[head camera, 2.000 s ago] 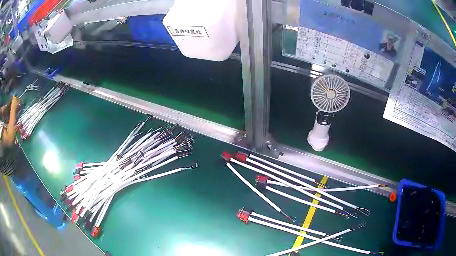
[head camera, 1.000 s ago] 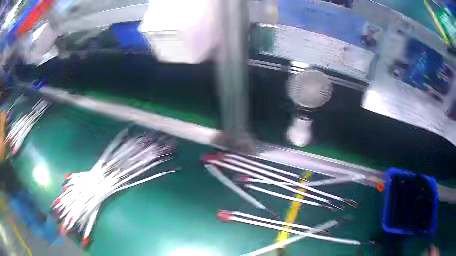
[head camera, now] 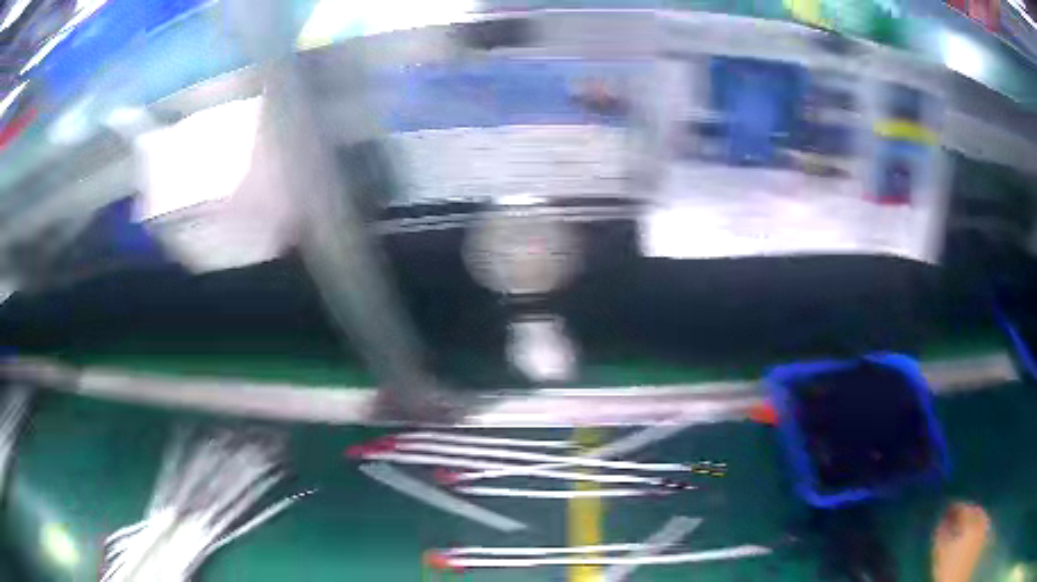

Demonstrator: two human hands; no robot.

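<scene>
The frame is blurred. White cables with red connectors [head camera: 444, 558] lie on the green bench, their thin ends pointing right. A large fanned heap of white cables [head camera: 182, 523] is at the lower left. A blue-rimmed tray [head camera: 935, 438] with dark contents stands at the right. A dark patch, perhaps loose black pieces [head camera: 859, 540], lies just in front of it. Part of my right hand [head camera: 961, 543] shows at the bottom right, below the tray, blurred and cut off by the edge; whether it holds anything is unclear. My left hand is out of the picture.
A white handheld fan [head camera: 529, 256] stands behind the metal rail [head camera: 603, 406]. A metal post [head camera: 353, 273] rises left of it. Instruction sheets [head camera: 785, 216] hang at the back. A yellow line [head camera: 586, 512] crosses the bench. An orange spot [head camera: 764, 412] is beside the tray.
The view has swung right, so cables, fan and tray sit further left in the picture. More of my right hand shows at the bottom right than one second ago; two seconds ago it was absent.
</scene>
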